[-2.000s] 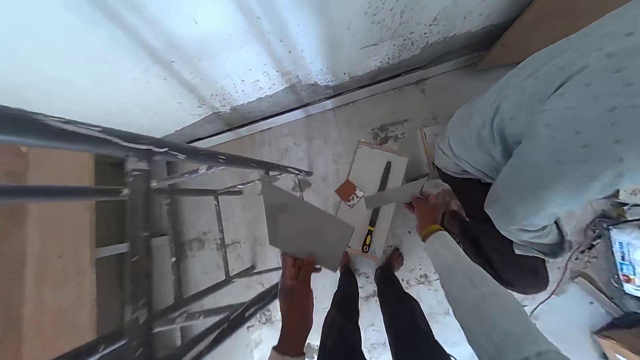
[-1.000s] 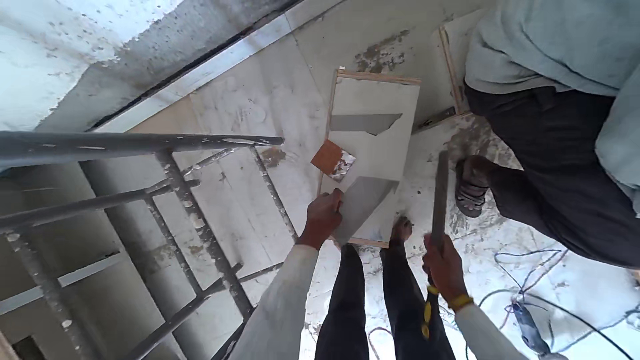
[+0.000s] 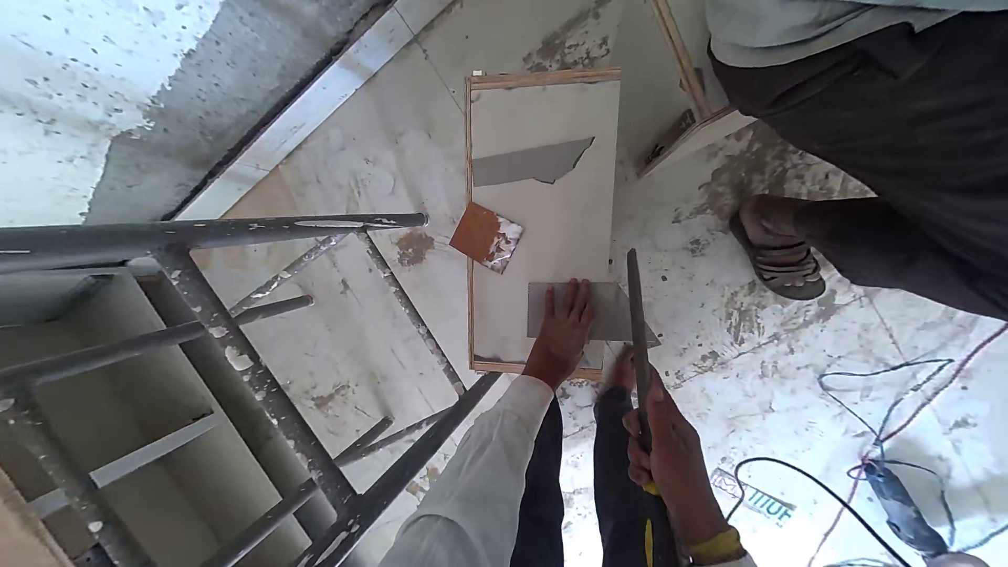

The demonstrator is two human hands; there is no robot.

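My left hand (image 3: 563, 335) lies flat with fingers spread on a grey sheet piece (image 3: 610, 311), pressing it on a pale board with wooden edging (image 3: 543, 236). The sheet's pointed right end sticks out past the board's edge. My right hand (image 3: 665, 437) grips a long, dark, flat file-like tool (image 3: 639, 331), its blade pointing away from me and over the sheet's right end. The tool's handle is partly hidden by the hand. A second grey piece with a jagged end (image 3: 531, 163) lies farther up the board. A brown square piece with white smears (image 3: 486, 236) overlaps the board's left edge.
A paint-spattered metal frame (image 3: 228, 339) stands at the left, before an open-fronted cabinet (image 3: 157, 394). A person's sandalled foot (image 3: 780, 244) is at the right. Another edged board piece (image 3: 701, 134) stands near it. A corded power tool (image 3: 902, 512) and cables lie at lower right.
Two seconds ago my left hand held a grey sheet up and the long tool lay on the board. The tool is now in my right hand, and my left hand rests on the lower sheet.
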